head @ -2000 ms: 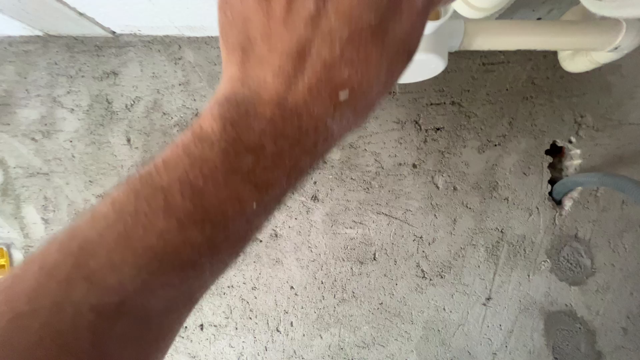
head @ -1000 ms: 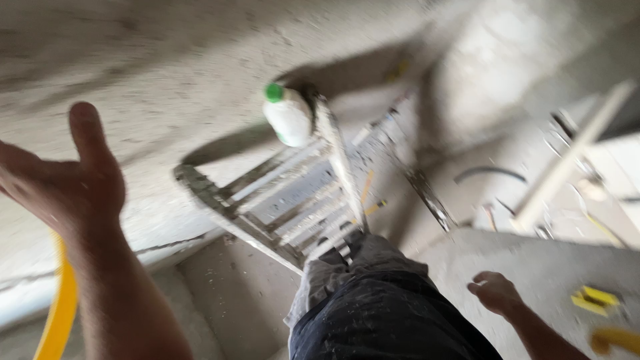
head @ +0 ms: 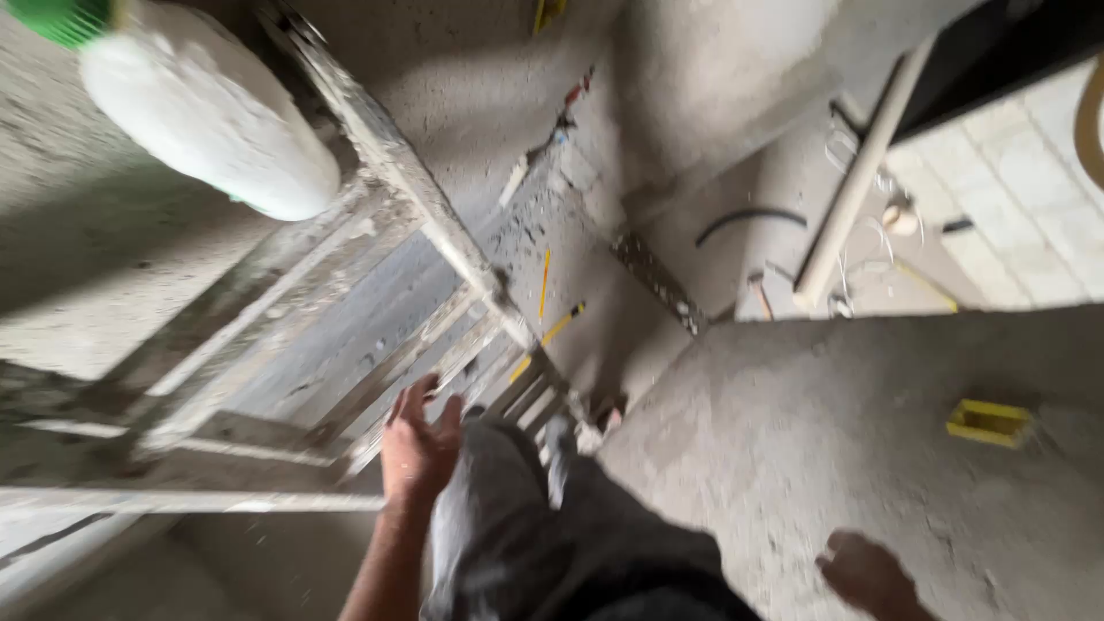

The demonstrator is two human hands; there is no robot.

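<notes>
Below me is a paint-spattered ladder (head: 397, 168), and my feet are on or near its lower rungs. My left hand (head: 421, 444) is beside a rung with its fingers spread and nothing in it; whether it touches the ladder is unclear. At the lower right, my right hand (head: 865, 569) hangs near the concrete wall, blurred, with its fingers partly curled. On the ladder's top rests a white plastic bottle (head: 207, 112) with a green cap (head: 65, 17).
A yellow electrical box (head: 989, 423) is set in the right wall. On the floor lie a hammer (head: 761, 296), a black curved tube (head: 750, 216) and loose cables. A long pale bar (head: 867, 172) slants near pale tiles (head: 1018, 164). Another yellow box is at the top.
The view has swung from the wall and white pipes down to the ladder. Since one second ago my left hand has moved from the far left to beside the rungs. The bottle now appears closer.
</notes>
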